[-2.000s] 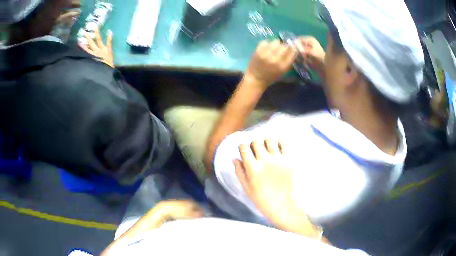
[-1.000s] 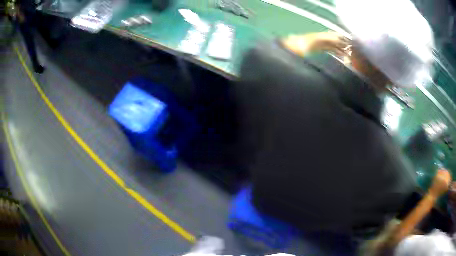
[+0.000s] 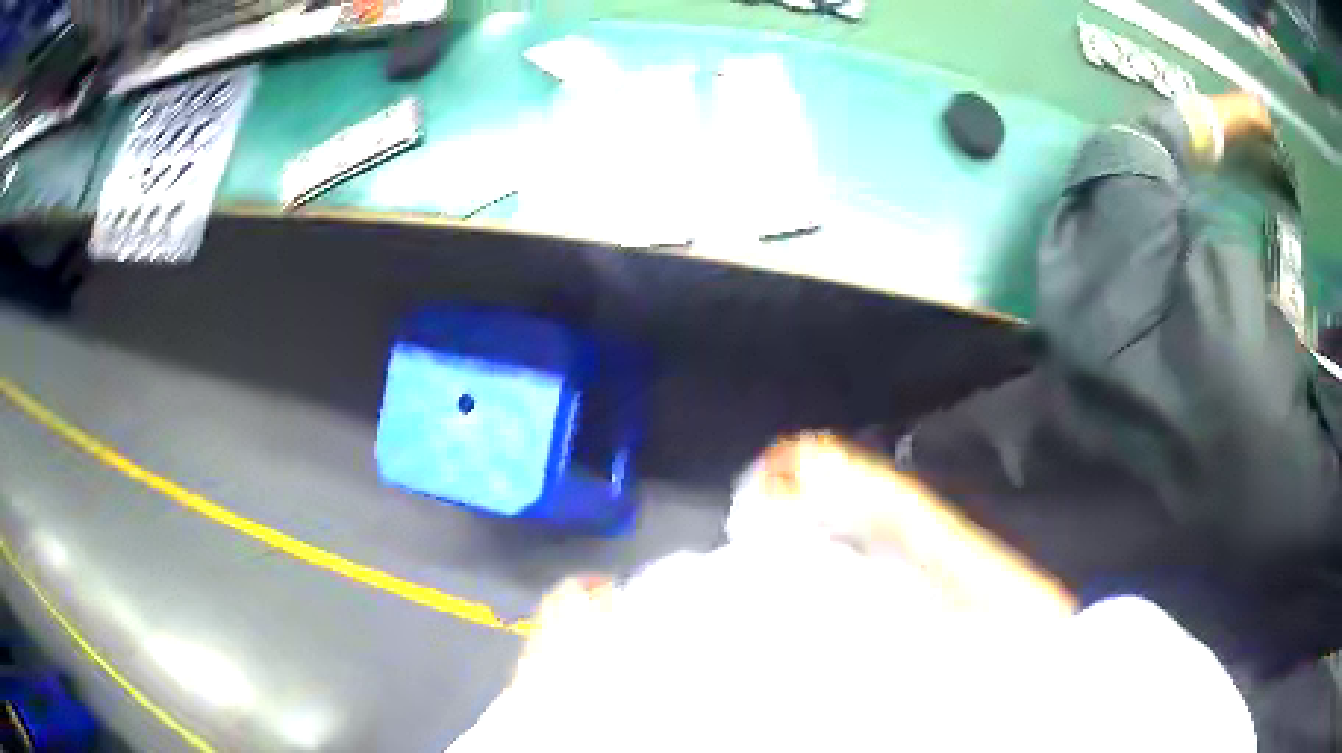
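Observation:
My right hand (image 3: 824, 468) is blurred, low in front of me; whether it holds anything cannot be told. My left hand (image 3: 571, 596) is a small blurred patch at the edge of my white clothing, mostly hidden. Neither hand touches the bench. On the green bench (image 3: 898, 206) lie a clear blister tray (image 3: 174, 155) overhanging the front edge, a narrow metal plate (image 3: 350, 152), bright overexposed white sheets or plates (image 3: 640, 147) (image 3: 761, 140) and a black round pad (image 3: 973, 125). A three-ring plate (image 3: 1133, 62) lies further back at the right.
A blue stool (image 3: 471, 427) stands below the bench's front edge. A coworker in dark clothing (image 3: 1177, 427) sits at the right, an arm on the bench. A dark round thing (image 3: 418, 50) and a pale frame (image 3: 265, 41) are at the back left. Yellow lines (image 3: 280, 537) cross the grey floor.
The view has swung left along the bench, past the coworkers. The blue stool and blister tray are now nearer. My right hand, earlier at a white-shirted coworker's back, is now away from that person.

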